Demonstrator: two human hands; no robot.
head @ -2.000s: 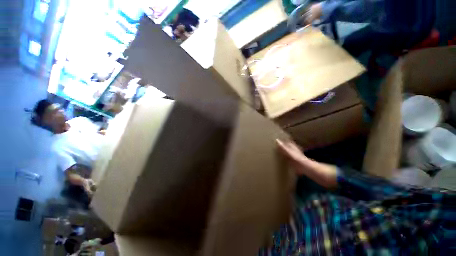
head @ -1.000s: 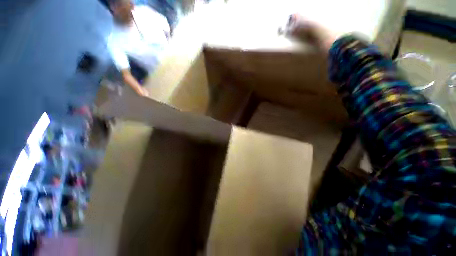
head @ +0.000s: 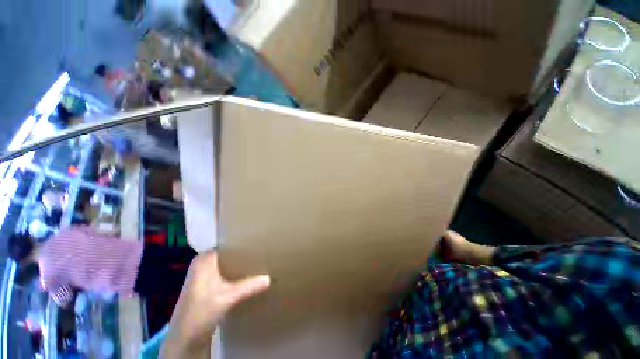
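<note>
A large brown shipping carton [head: 323, 203] stands close in front of me, with one broad panel facing me and a long flap edge running to the left. My left hand [head: 217, 294] grips its left edge, thumb on the panel and fingers behind. My right hand [head: 467, 249] is at the panel's right edge; its fingers are partly hidden, so its hold is unclear. The lower part of the carton is blurred.
An open, empty-looking carton [head: 435, 105] stands beyond. Clear rings [head: 612, 83] lie on a closed carton top [head: 586, 126] at right. A person in a striped top [head: 91, 259] is at left near benches and racks.
The near carton has turned, and its panel now faces me. My left hand has come into view on it. My right hand has come back from the far carton to the near one.
</note>
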